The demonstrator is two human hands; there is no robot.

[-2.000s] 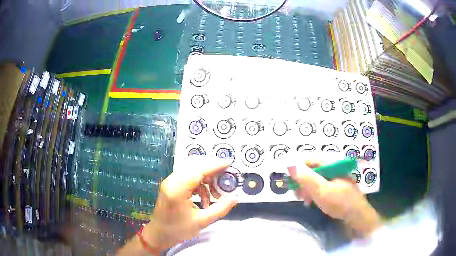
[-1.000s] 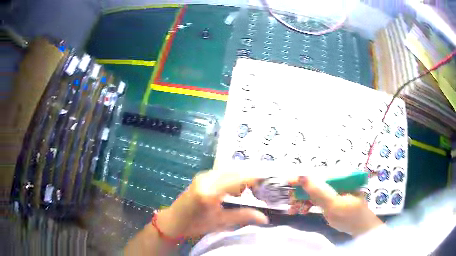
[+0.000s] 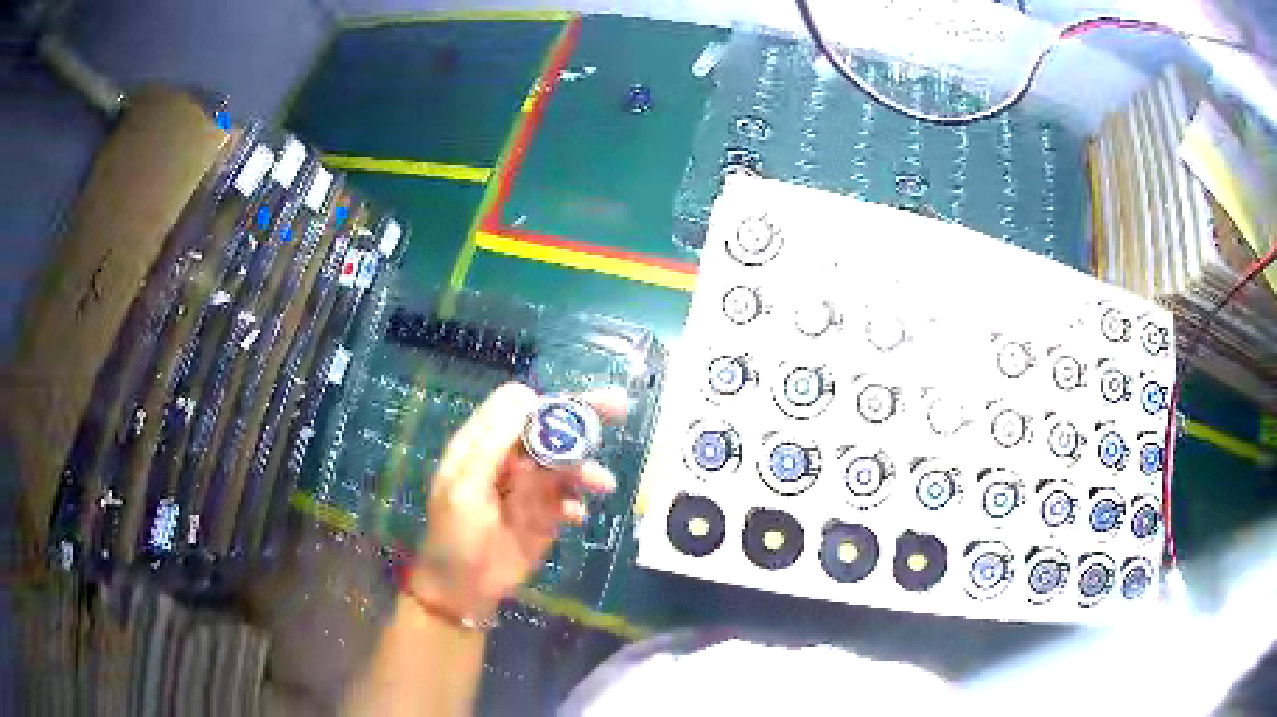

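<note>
My left hand (image 3: 483,511) is raised over the blister tray, left of the white holed board (image 3: 952,266). It holds a small round speaker (image 3: 562,430) in its fingers, with the glossy bluish face and silver ring showing. The board has rows of silver ringed round parts; several flat black discs with pale gold centres (image 3: 847,551) lie along the left of its front row. My right hand is not in view; only a bright white sleeve (image 3: 1106,665) shows at the lower right. The green probe is not in view.
The clear blister tray (image 3: 420,420) holds a row of black parts (image 3: 459,336). Stacked filled trays (image 3: 210,378) with brown cardboard (image 3: 119,252) stand left. Another clear tray (image 3: 868,126) lies behind the board. Stacked sheets (image 3: 1155,182) stand right. Red and black leads (image 3: 966,115) loop at the back.
My left hand has moved left off the board with a speaker in it. My right hand and the green probe have gone out of view. The camera view has shifted leftward.
</note>
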